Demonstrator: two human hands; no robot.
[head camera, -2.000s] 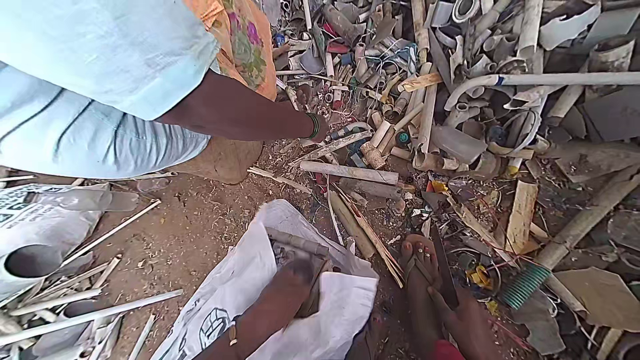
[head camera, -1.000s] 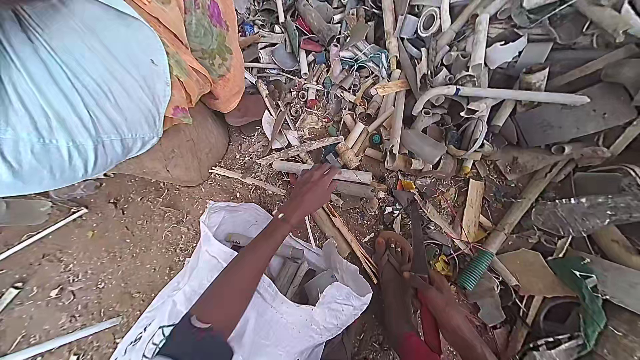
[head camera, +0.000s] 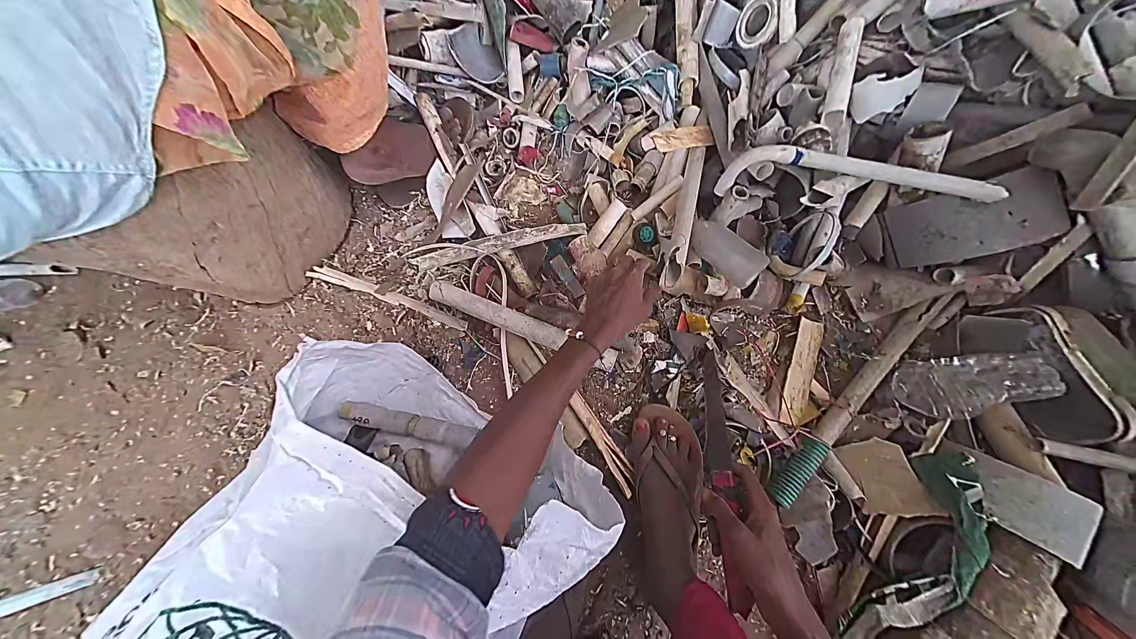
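My left hand (head camera: 617, 302) reaches over my forearm's line into the scrap pile, its fingers among short pipe pieces; whether it grips one is hidden. Just below its wrist lies a grey plastic pipe (head camera: 501, 315). My right hand (head camera: 750, 524), low and right of centre, is closed round the red handle of a long dark blade (head camera: 714, 413) that points up and away. Beside it is my sandalled foot (head camera: 666, 453). Under my left forearm stands a white woven sack (head camera: 311, 479), its mouth spread, with pipe pieces (head camera: 408, 424) inside.
Plastic pipe scrap spreads across the top and right, with a bent white pipe (head camera: 870, 169) and a green corrugated hose (head camera: 799, 470). Split wooden sticks (head camera: 595, 435) lie near my foot. At upper left, another person's light blue and orange clothing (head camera: 80, 115) shows beside a large stone (head camera: 222, 213).
My left hand was at the sack, then over the grey pipe, and is now further forward in the scrap. The other person's arm has left view. The view has shifted.
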